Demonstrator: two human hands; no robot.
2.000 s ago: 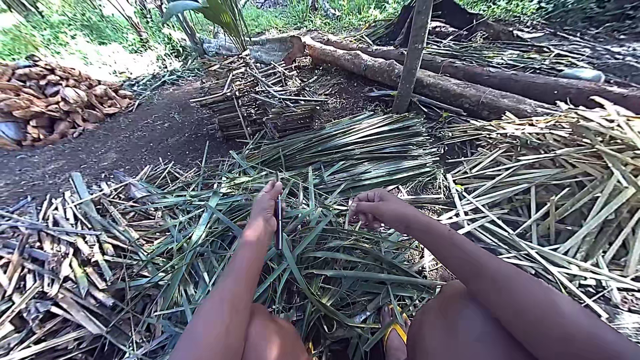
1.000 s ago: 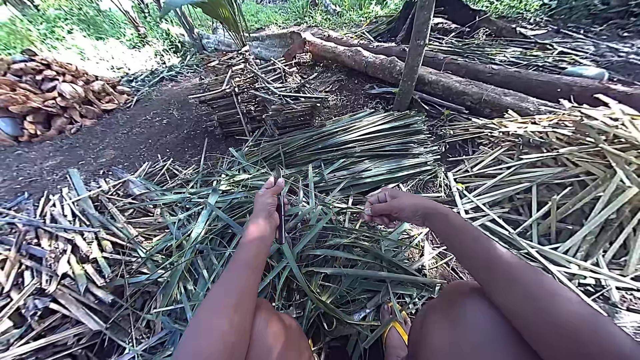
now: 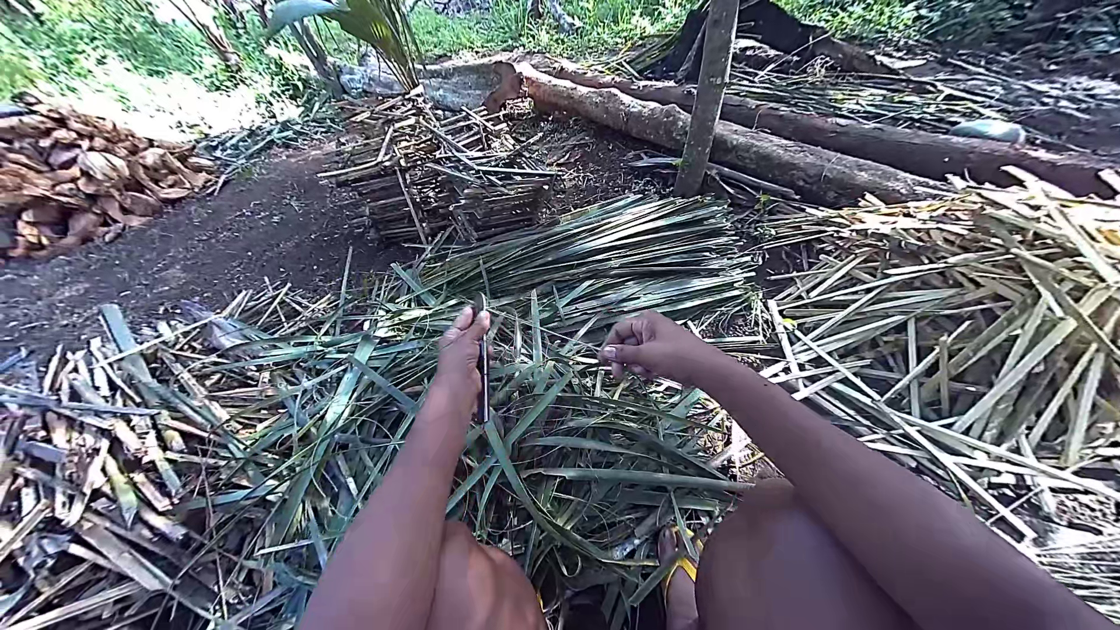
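My left hand (image 3: pixel 464 346) is closed around a thin dark tool, perhaps a knife (image 3: pixel 483 376), held upright with its narrow end down. To its right, my right hand (image 3: pixel 647 348) has its fingers curled and the thumb against the forefinger; whether a thin strip is pinched there cannot be made out. Under and between both hands spreads a loose heap of long green leaf strips (image 3: pixel 542 455). Just beyond them lies a neater bundle of green leaf strips (image 3: pixel 612 245), laid side by side.
Pale dry strips (image 3: pixel 989 332) are piled at the right, cut stalk pieces (image 3: pixel 114 490) at the left. Farther off are a stack of sticks (image 3: pixel 437 184), a wooden post (image 3: pixel 704 105), felled logs (image 3: pixel 770 157) and a husk pile (image 3: pixel 87 175). My sandalled foot (image 3: pixel 678 573) is below.
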